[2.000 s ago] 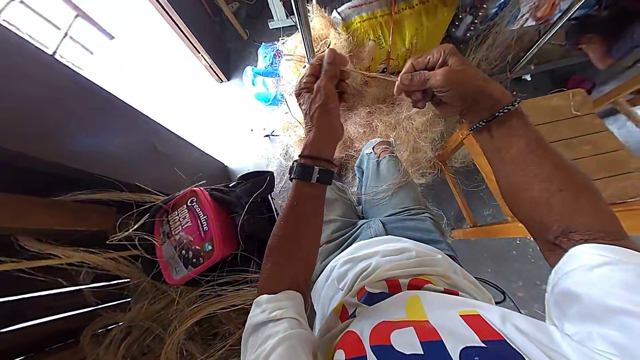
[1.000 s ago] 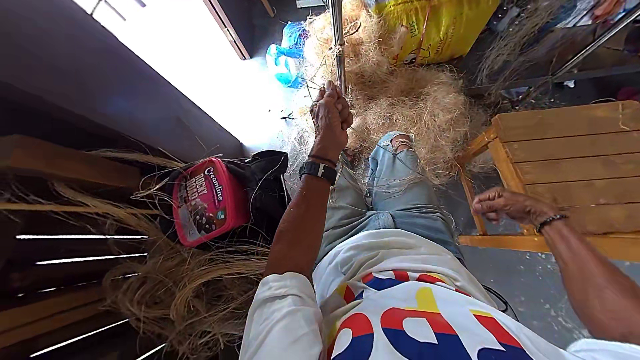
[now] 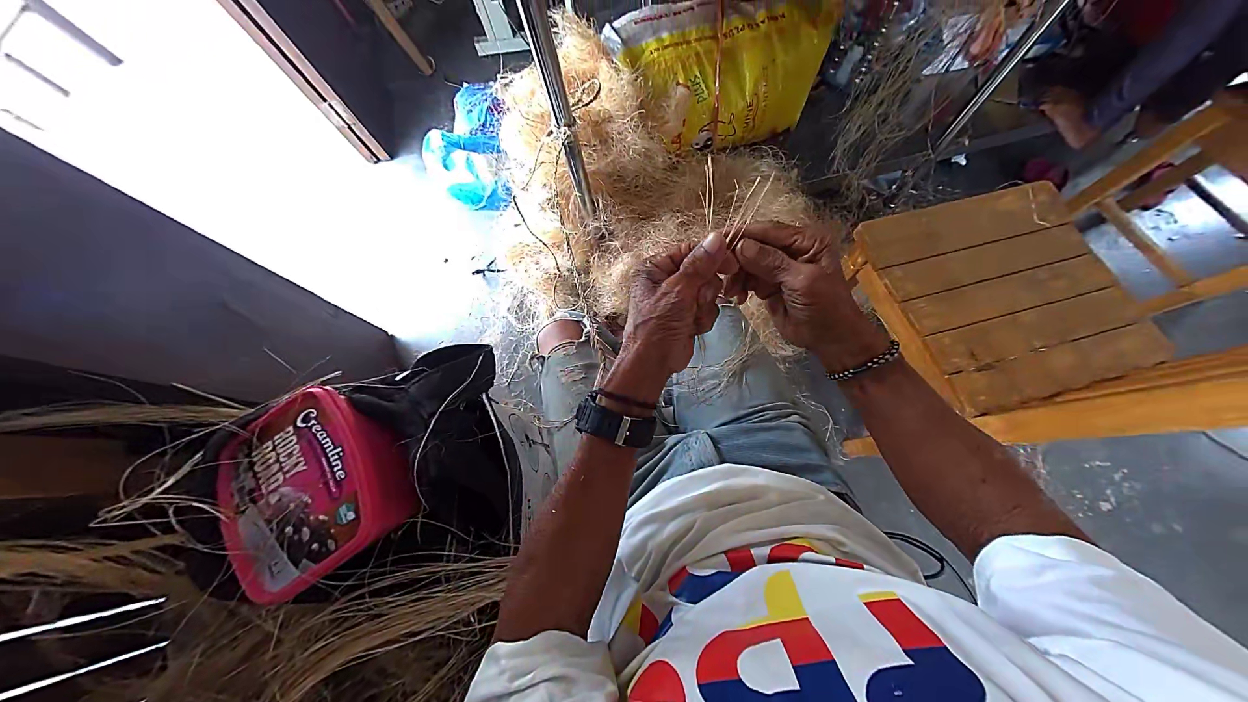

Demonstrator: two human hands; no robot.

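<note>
My left hand [image 3: 675, 300] and my right hand [image 3: 792, 283] meet fingertip to fingertip above my knees. Each is closed on thin tan plant fibres [image 3: 749, 210], whose loose ends stick up beyond the fingers. A large tangled heap of pale fibre [image 3: 643, 166] lies behind and below the hands. Left of my left hand, an upright metal pole [image 3: 558, 107] rises in front of the heap, with thin strands knotted around it. More strands hang near my left wrist. How the fibres cross inside the fingers is hidden.
A wooden slatted chair [image 3: 1014, 292] stands at the right. On the left are a pink plastic tub [image 3: 375, 468], a black bag [image 3: 463, 429] and long loose fibres [image 3: 390, 624]. A yellow sack [image 3: 741, 73] and a blue plastic bag [image 3: 468, 156] stand behind. Part of another person [image 3: 1072, 112] shows at upper right.
Two seconds ago my hands were apart with a strand between them. My right hand then moved down toward the chair, and is now back beside my left hand, which was near the pole a second ago.
</note>
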